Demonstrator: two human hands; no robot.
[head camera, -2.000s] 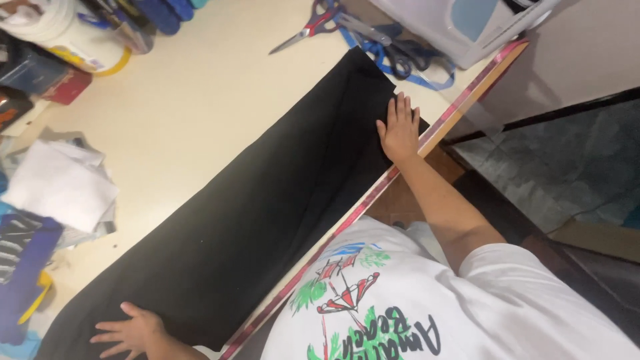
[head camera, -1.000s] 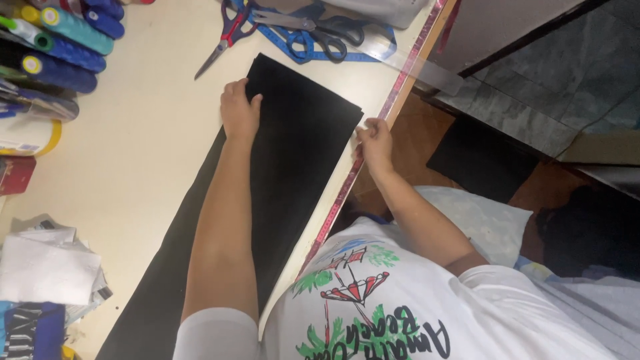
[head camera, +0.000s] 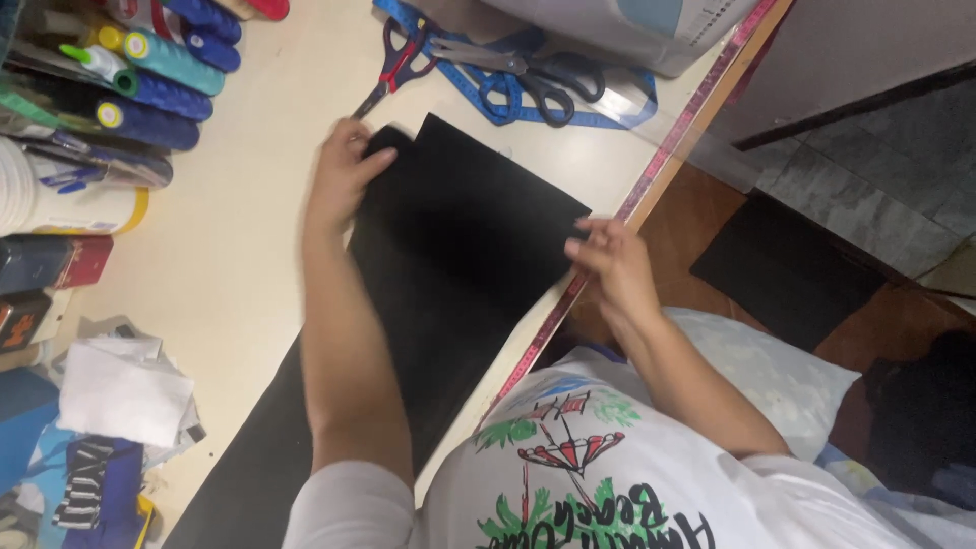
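Note:
A long piece of black fabric (head camera: 457, 252) lies over the pale table along its near edge. At its upper left corner my left hand (head camera: 343, 171) pinches the cloth between thumb and fingers, and that corner is lifted and blurred. My right hand (head camera: 614, 255) has its thumb and fingertips on the fabric's right corner, at the table edge. Just beyond my left hand lie red-and-blue scissors (head camera: 393, 65). Black-handled scissors (head camera: 534, 72) rest on a blue tape measure (head camera: 496, 99) farther back.
Thread spools (head camera: 171, 65), a white tub (head camera: 76, 191) and small boxes (head camera: 84, 259) line the left side. White fabric pieces (head camera: 126, 389) are piled below them. A pink measuring tape (head camera: 663, 156) runs along the table edge. A pale box (head camera: 656, 23) stands at the back.
My left hand has moved from the fabric's lower end to its upper left corner, which is now lifted. My right hand has gone from flat on the cloth to its right corner.

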